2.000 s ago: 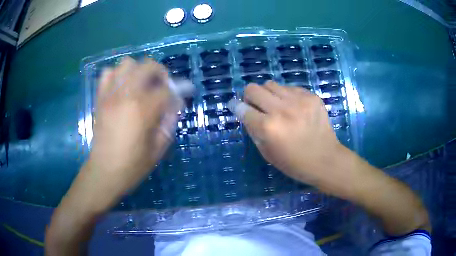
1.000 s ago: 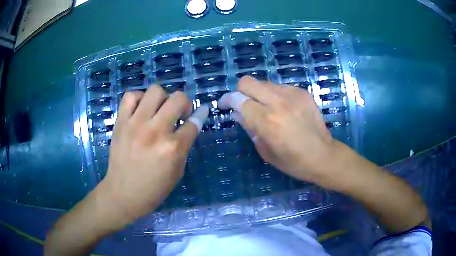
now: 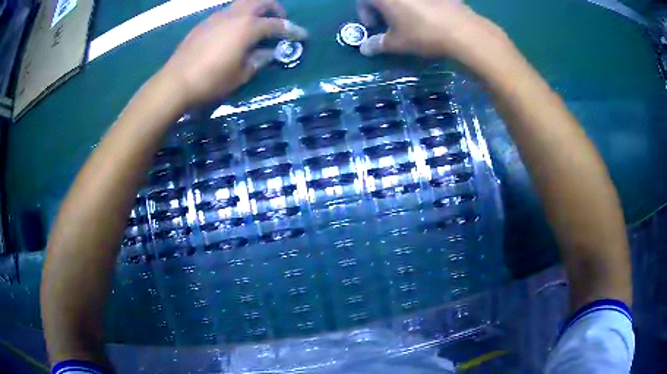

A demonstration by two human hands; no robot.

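Observation:
A large clear blister tray (image 3: 483,292) lies in front of me, with rows of black round units (image 3: 322,139) on edge in its upper pockets and empty pockets nearer me. Beyond its far edge are two silver-faced round units with dark rims. My left hand (image 3: 227,51), with a whitish fingertip cover, pinches the left unit (image 3: 289,51). My right hand (image 3: 420,29), also with a whitish cover, has finger and thumb at the right edge of the other unit (image 3: 352,33); its upper fingers are cut off by the top edge.
Brown cardboard (image 3: 51,62) with a white label is at the far left, beside a long white strip (image 3: 146,28). A dark lump (image 3: 31,230) lies at the left of the green bench (image 3: 585,131). My forearms pass along both sides of the tray.
Both hands have moved from the tray's pockets to the two units beyond it. These units now sit farther apart. The tray appears lower and turned in view.

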